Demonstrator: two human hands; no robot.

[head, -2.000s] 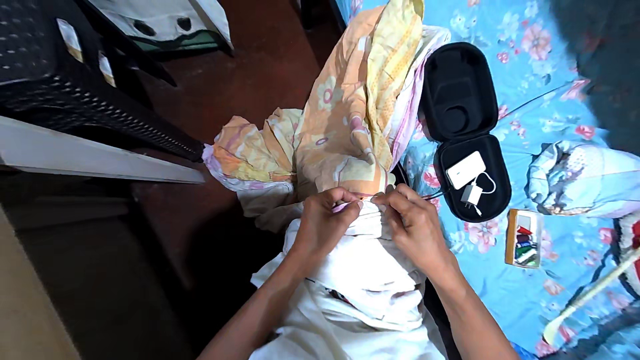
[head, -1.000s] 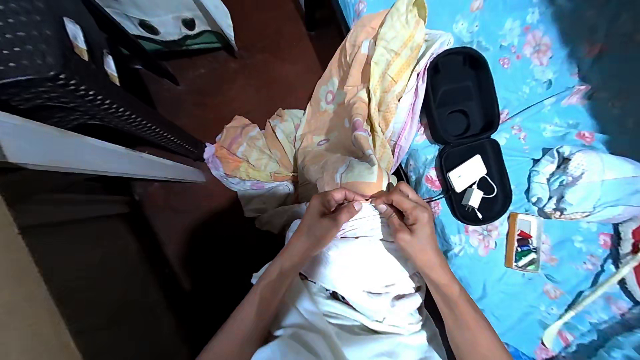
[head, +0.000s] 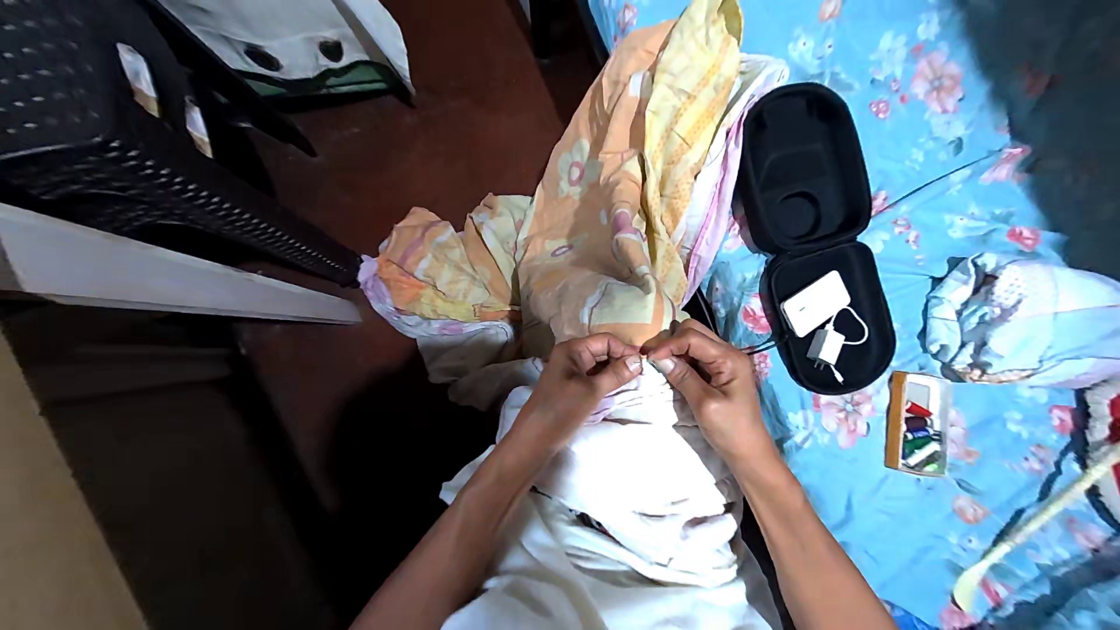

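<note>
A patterned orange and yellow cloth lies over the lap and hangs down toward the floor, with white fabric nearer the body. At the border between the two, my left hand pinches the cloth between thumb and forefinger. My right hand pinches it just beside, the fingertips of both hands almost touching. Whether a needle or thread is between the fingertips is too small to tell. To the right, a small box of thread spools rests on the blue floral bedsheet.
On the bed are an unzipped black case holding a white power bank and a white charger, a bundled light-blue cloth and a pale stick. A black plastic chair stands at left.
</note>
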